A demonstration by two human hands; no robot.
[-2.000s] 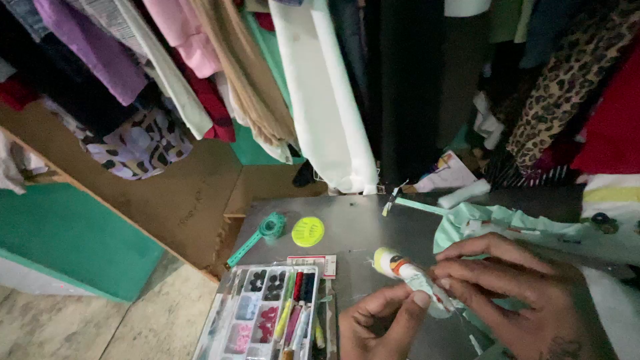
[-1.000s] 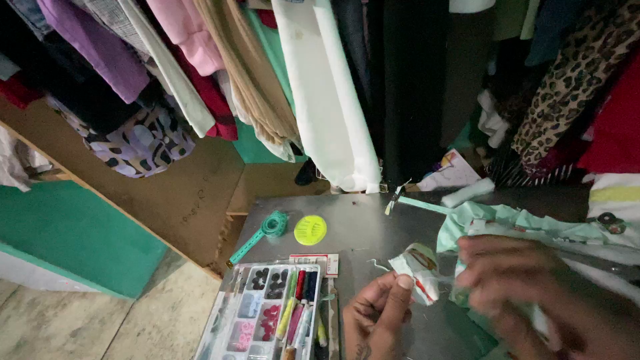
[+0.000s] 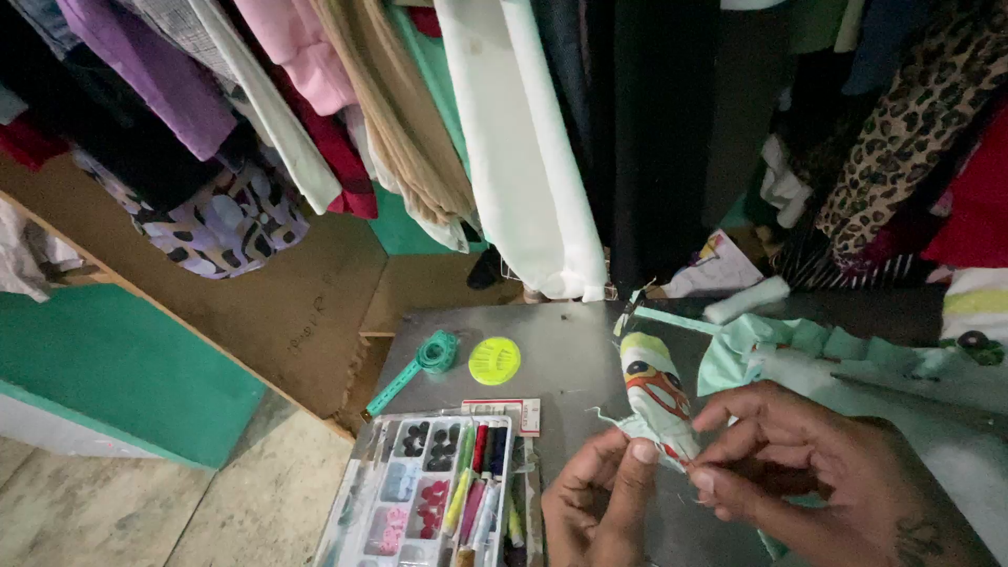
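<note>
My left hand [image 3: 602, 496] pinches the frayed lower edge of a small printed fabric piece [image 3: 657, 394], pale with a cartoon face, which stands up rounded above the dark tabletop. The fingertips of my right hand [image 3: 772, 465] pinch the same edge on its right side. Whether a needle is between the fingers cannot be told. Mint-green ruffled fabric [image 3: 756, 346] lies behind and under my right hand. Left of my hands is an open sewing box [image 3: 417, 480] with buttons and thread spools. A needle packet [image 3: 520, 411] lies at its top corner.
On the dark table [image 3: 551, 339] lie a rolled green tape measure [image 3: 435, 352] and a round yellow pin case [image 3: 494, 361]. A white roll [image 3: 748, 299] is near the back edge. Clothes hang behind, among them a white garment [image 3: 524, 142]. A wooden shelf unit [image 3: 268, 323] stands at left.
The fabric piece, held lower and folded a second ago, now stands upright with its printed face showing. My right hand, blurred and apart from it then, has come back to its edge.
</note>
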